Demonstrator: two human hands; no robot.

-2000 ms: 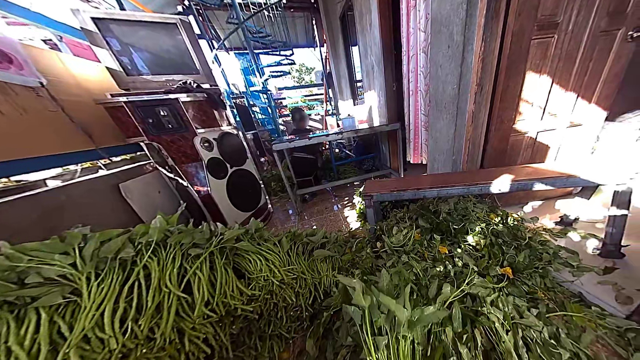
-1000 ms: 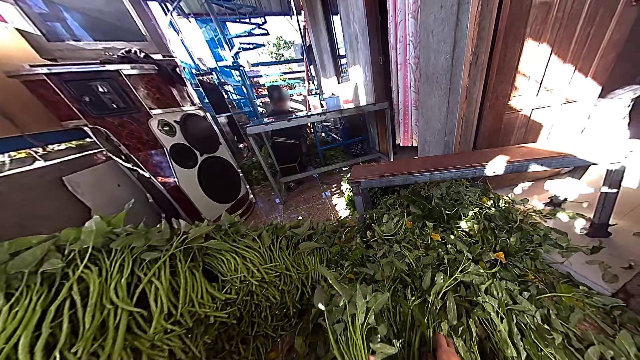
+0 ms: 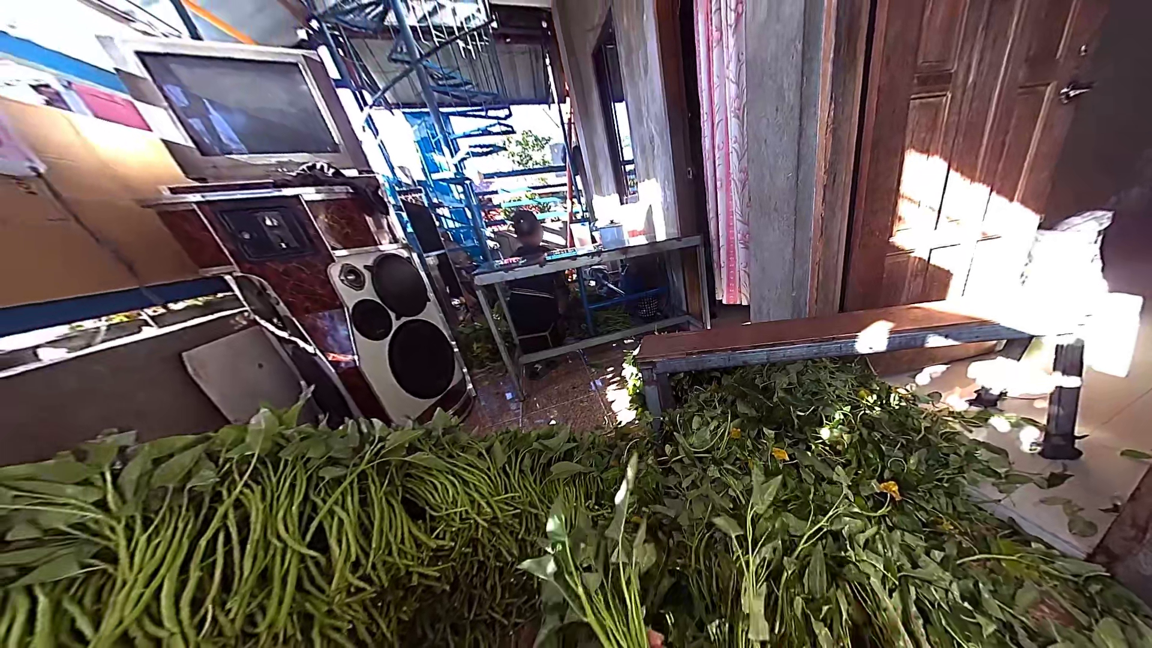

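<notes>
At the bottom edge, a fingertip of what looks like my right hand (image 3: 655, 638) shows beside the lower stems of a small upright bunch of leafy greens (image 3: 612, 580). The rest of that hand is out of frame, so its grip cannot be told. I do not see my left hand. Left of the bunch lies a thick, wide row of long green stems with leaves (image 3: 297, 513), laid side by side. On the right spreads a loose, tangled heap of leafy vines (image 3: 837, 549) with a few yellow leaves or flowers.
A low wooden bench (image 3: 810, 335) stands behind the heap, partly over it. Farther back are a metal-framed table (image 3: 585, 261), a seated person (image 3: 531, 288), a loudspeaker (image 3: 396, 333) and a television (image 3: 243, 103) on a cabinet. A wooden door (image 3: 972, 162) is at right.
Two seconds ago no hand showed. One second ago fingers showed among the greens at the bottom; now only a fingertip is seen, and the small leafy bunch stands out more upright.
</notes>
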